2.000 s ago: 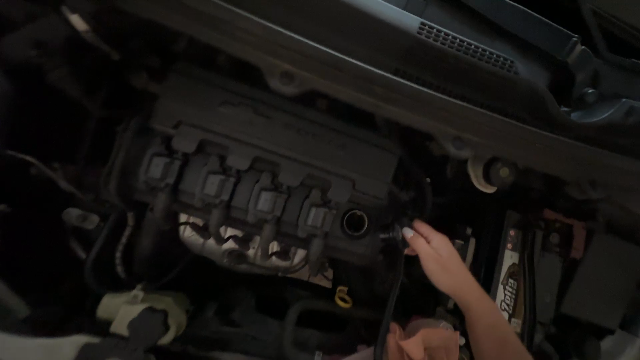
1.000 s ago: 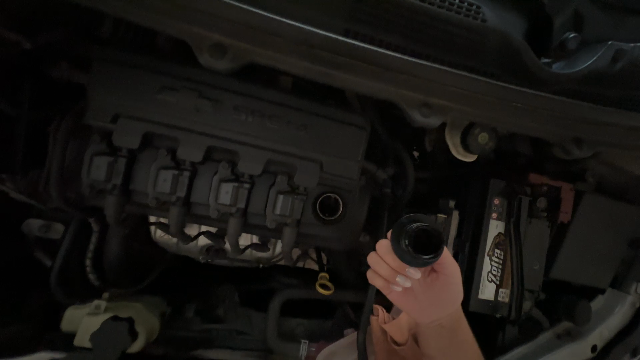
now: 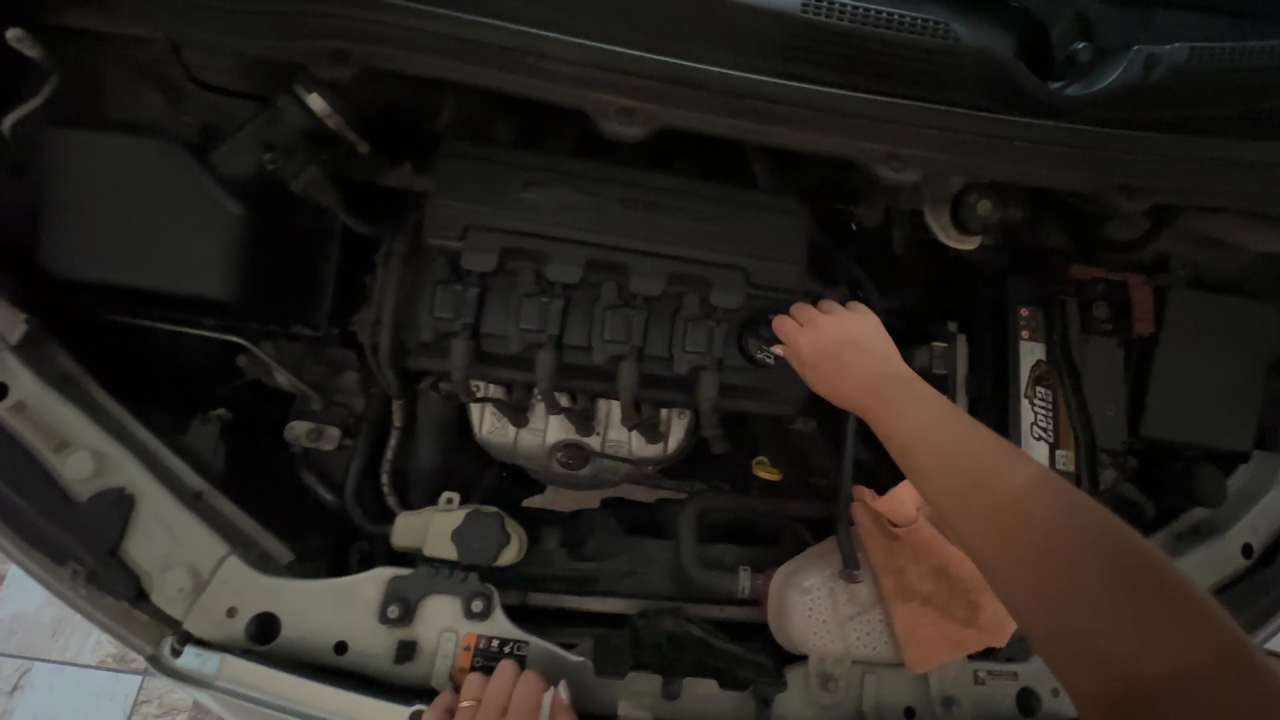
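My right hand grips a black oil filler cap, which sits over the filler opening at the right end of the engine's black cover. At the bottom edge, my left hand, with a ring on one finger, rests by a warning label on the car's front panel; its palm is out of view. Below the cap a yellow dipstick loop shows. An orange cloth with dark stains lies beside a white perforated container, under my right forearm.
The car battery stands at the right, near a red terminal cover. A yellowish reservoir with a black cap is at the front left of the engine. Dark hoses cross the bay, and the windshield cowl runs along the top.
One second ago my right hand held the black cap up, its underside showing, and the filler opening was uncovered. The cap is now over the opening. My left hand has come into view.
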